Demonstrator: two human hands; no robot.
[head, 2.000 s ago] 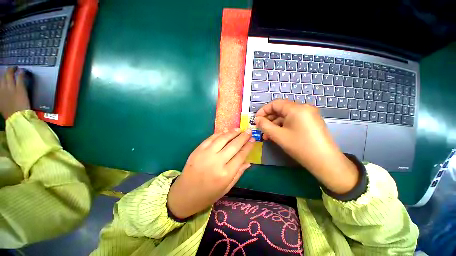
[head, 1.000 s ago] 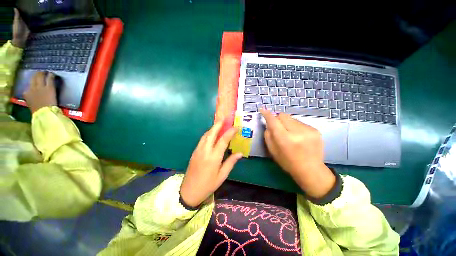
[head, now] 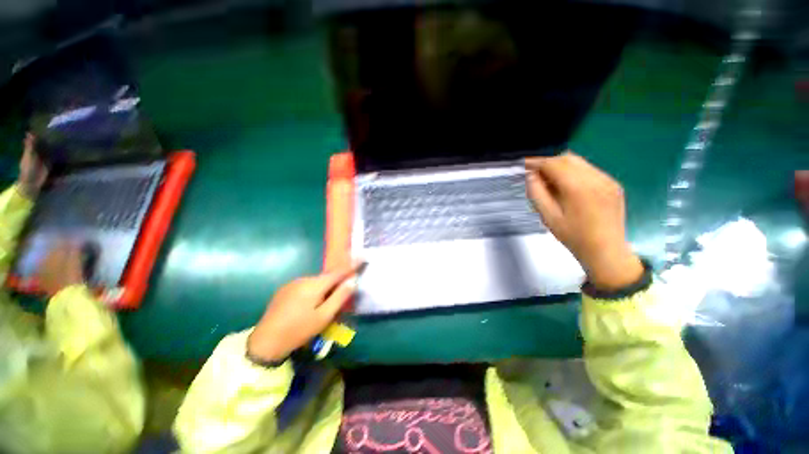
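The open laptop is in front of me, its dark screen raised, on a red-orange tray that shows along its left side. My left hand is at the laptop's front left corner, fingertips by its edge. The yellow piece sticks out below that hand's fingers, off the laptop, with a small blue-and-white patch beside it. My right hand is over the right part of the keyboard, fingers curled, fingertips near the screen hinge. Blur hides whether it holds anything.
At left, a neighbouring worker's hand rests at another open laptop on a red tray. A white label strip hangs at right above shiny clear film. The green bench shows between the laptops.
The view has shifted and blurred. My right hand has moved from the palm rest up and right to the hinge area. The yellow piece has left the palm rest with my left hand.
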